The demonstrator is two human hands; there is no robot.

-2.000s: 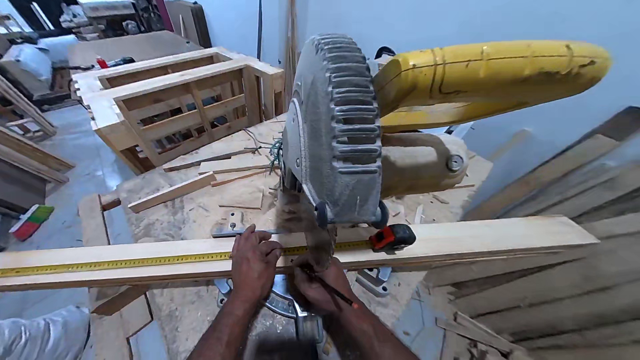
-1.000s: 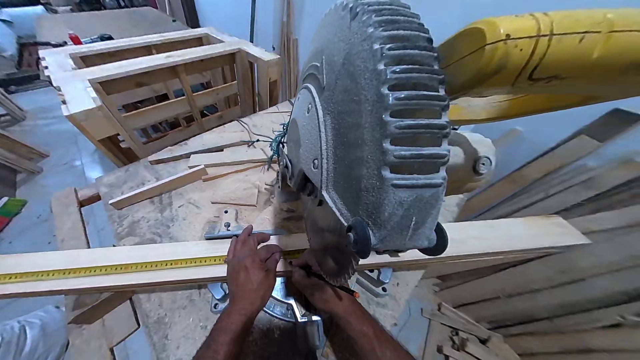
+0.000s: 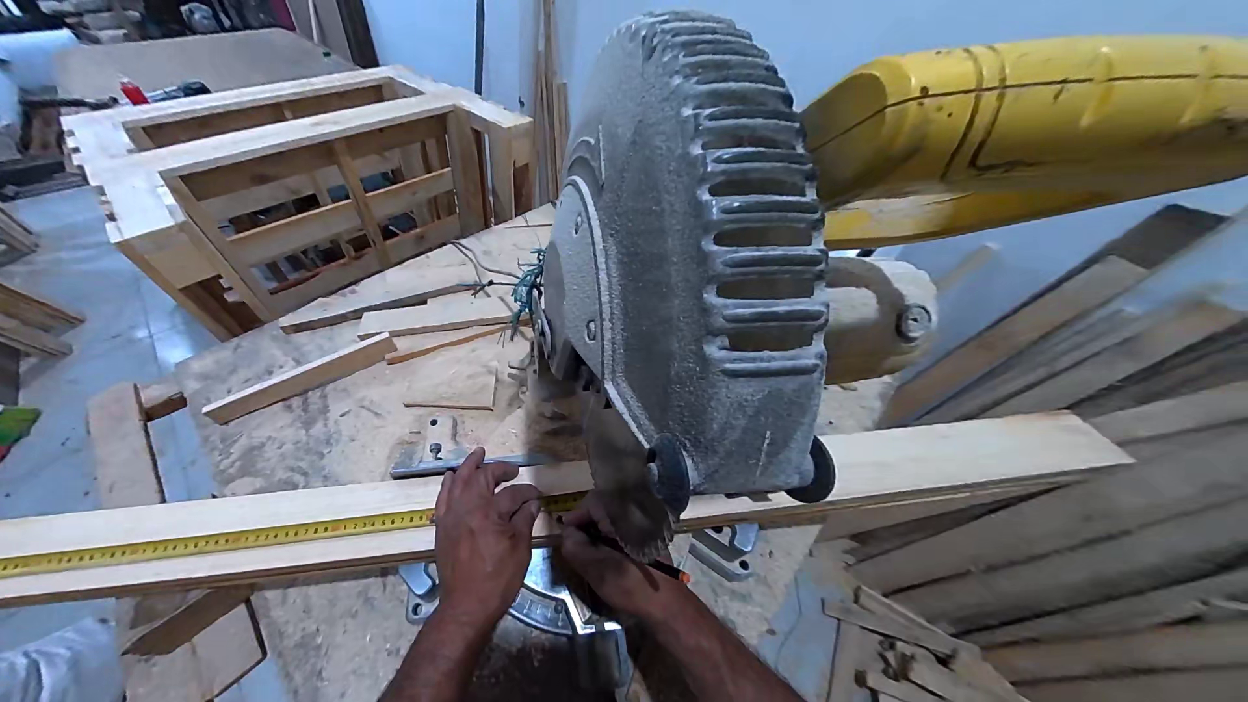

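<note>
A long wooden board lies across the base of a miter saw. Along its top runs a yellow tape measure blade. My left hand presses on the tape and board just left of the saw blade. Below the blade, at the board's near edge, my right hand grips a dark pencil, its tip close to the tape. The saw blade partly hides the right fingers. Behind the saw guard, the tape's case is hidden.
A wooden slatted frame stands at the back left. Offcuts and sawdust cover the bench. The saw's yellow handle reaches to the upper right. Planks lie at the right, with scraps beside them.
The view has moved closer to the saw. The tape's red and black case, seen right of the guard two seconds ago, is now out of sight. Both hands remain at the same part of the board.
</note>
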